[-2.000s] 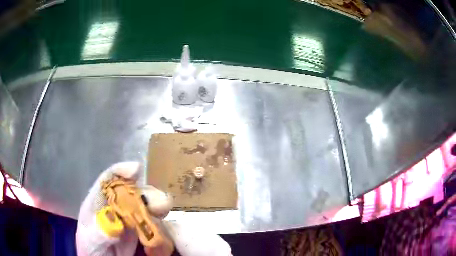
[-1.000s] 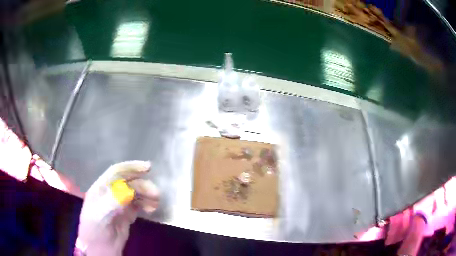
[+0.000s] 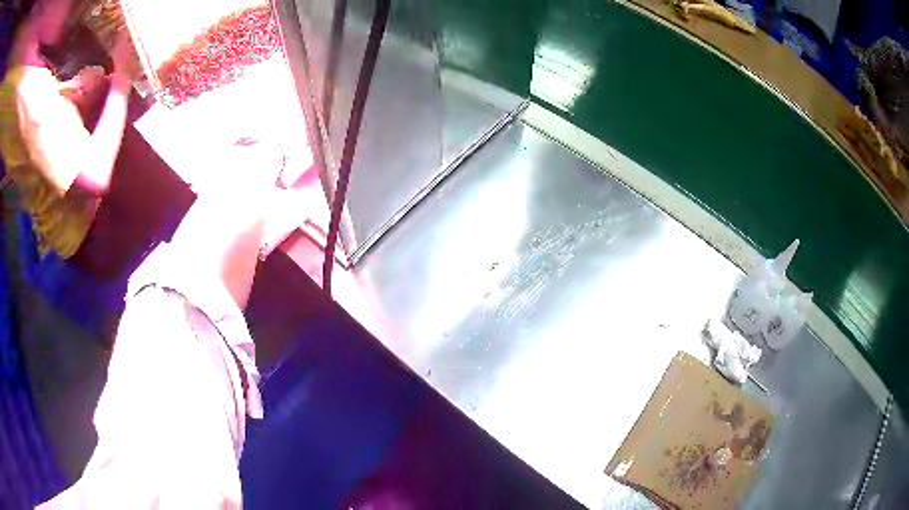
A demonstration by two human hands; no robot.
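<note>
My left arm reaches from the lower left up into the pink-lit area. My left hand (image 3: 237,179) is overexposed there; its fingers and anything in them cannot be made out. My right hand is out of the picture. The brown cardboard pad (image 3: 653,428) with dark stains lies at the lower right, with a small pale round cap (image 3: 722,456) on it. Two white squeeze bottles (image 3: 767,311) stand behind it, one with a tall pointed nozzle. A crumpled white rag (image 3: 732,351) lies between bottles and pad. No workpiece is identifiable in my hand.
Another person's bare arm (image 3: 75,144) is at the far left. A reddish-brown heap (image 3: 224,50) lies at the upper left. A dark upright bar (image 3: 351,149) stands by the grey bench (image 3: 449,339). The green belt (image 3: 678,129) runs behind, with tan pieces (image 3: 720,14) beyond.
The view has swung left, so pad and bottles now sit at the lower right. My left arm now extends to the upper left. The tan workpiece seen two seconds ago is no longer visible.
</note>
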